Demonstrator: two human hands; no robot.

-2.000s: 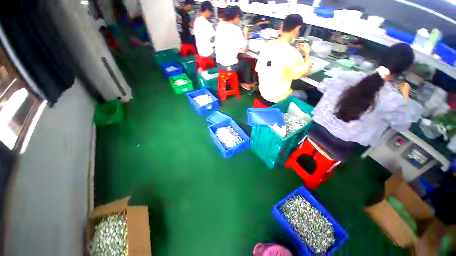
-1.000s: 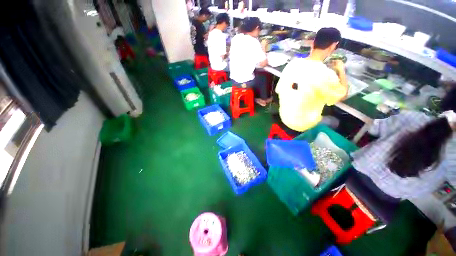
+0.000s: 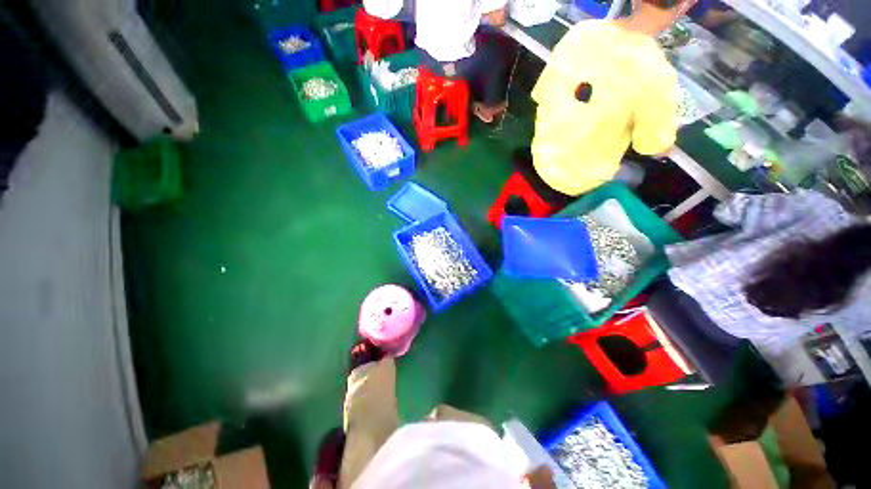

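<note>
My left hand [image 3: 366,353], in a dark glove below a tan sleeve, is at the near edge of the round pink stool [image 3: 390,315] and appears to grip it. The stool is beside the near corner of a blue bin [image 3: 399,250] heaped with small white-and-green parts. A pale flat edge, perhaps a white tray [image 3: 523,447], shows at the bottom beside my body. A small brown patch next to it is too unclear to name. My right hand cannot be made out.
Another full blue bin [image 3: 626,442] is at the bottom right, near an open carton [image 3: 791,441]. A teal crate [image 3: 540,320] with a blue lid stands right, beside seated people. Several bins line the floor ahead. Another carton [image 3: 239,468] is bottom left.
The pink stool has moved forward, close to the blue bin. My left hand and sleeve, my clothing and the pale edge have come into view. The view has tilted down.
</note>
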